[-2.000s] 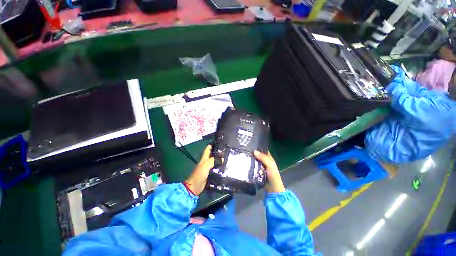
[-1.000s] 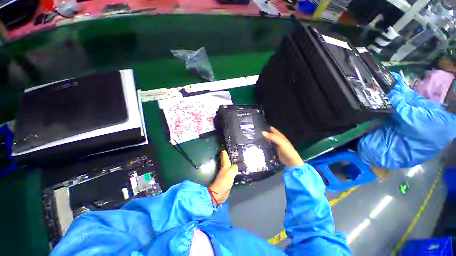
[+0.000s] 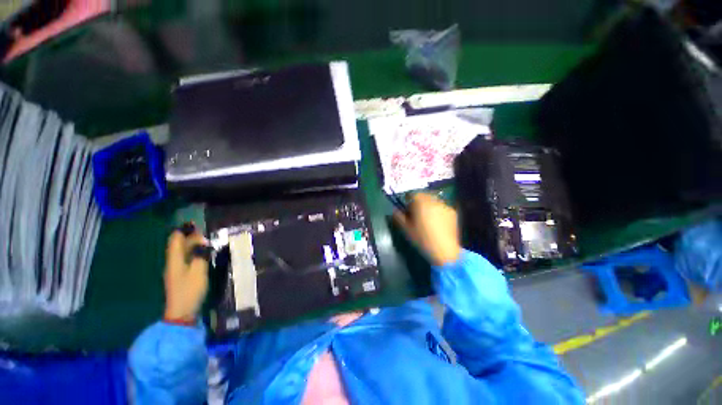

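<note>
An open black device housing (image 3: pixel 293 265) with boards, a pale strip and silver patches lies in front of me. My left hand (image 3: pixel 187 273) is at its left edge, with a small black part (image 3: pixel 198 247) at the fingertips. My right hand (image 3: pixel 431 225) is right of the housing, its fingers on a thin dark tool (image 3: pixel 397 202) by the sheet with red dots (image 3: pixel 427 154). The smaller black module (image 3: pixel 529 207) with white labels and a silver patch lies at the right, touched by neither hand.
A stack of black panels and white sheets (image 3: pixel 257 126) stands behind the housing. A blue bin of black bits (image 3: pixel 127 176) and a leaning panel stack (image 3: pixel 39 206) are left. A tall black stack (image 3: pixel 633 119) is right. A clear bag (image 3: pixel 431 59) lies behind; a blue stool (image 3: pixel 637 278) stands below right.
Both hands have let go of the smaller module, which now lies at the right. My left hand has moved to the housing's left edge, my right to the thin tool. The view has swung left.
</note>
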